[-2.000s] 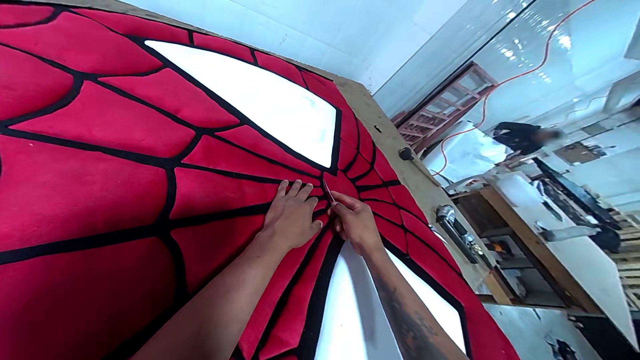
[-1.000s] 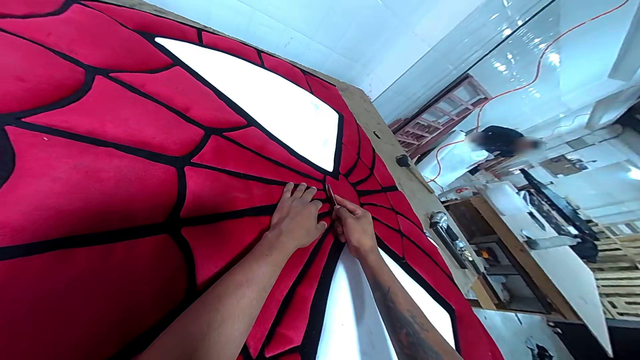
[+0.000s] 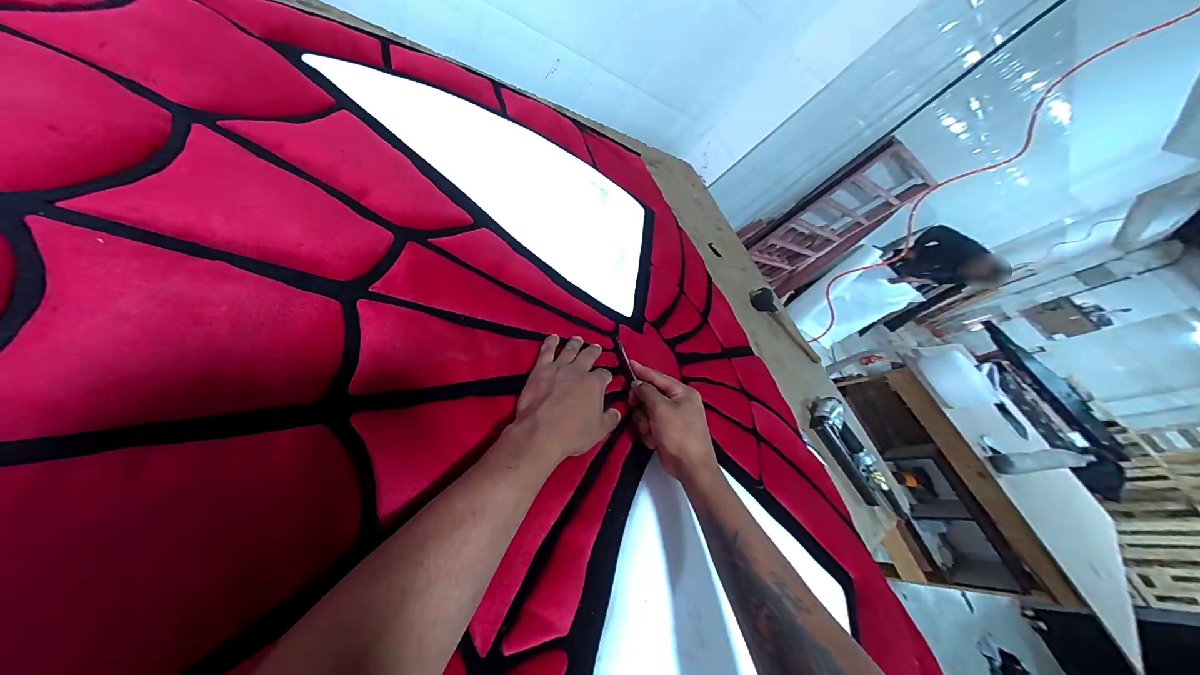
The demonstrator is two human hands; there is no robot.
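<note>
A large red foam-like or fabric piece (image 3: 187, 328), crossed by black web lines and bearing two white eye shapes, lies under both hands. My left hand (image 3: 567, 398) rests on it, fingers spread, beside the point where the web lines meet. Just to its right, my right hand (image 3: 670, 412) grips a thin, pointed tool (image 3: 625, 360) whose kind I cannot tell, its tip on the red and black surface by the upper white eye's (image 3: 506, 169) inner corner. The lower white eye (image 3: 647, 581) is partly hidden by my right forearm.
On the table's far edge (image 3: 698, 202) lie a hammer or mallet (image 3: 764, 300) and a metal tool (image 3: 844, 450). Beyond stand a wooden cabinet (image 3: 975, 478) and a pallet (image 3: 1162, 534). Another person (image 3: 947, 258) bends over work farther back. A red hose (image 3: 1031, 131) hangs there.
Both hands stay close to the same spot on the red piece, the tool still in my right hand. The background person has shifted slightly.
</note>
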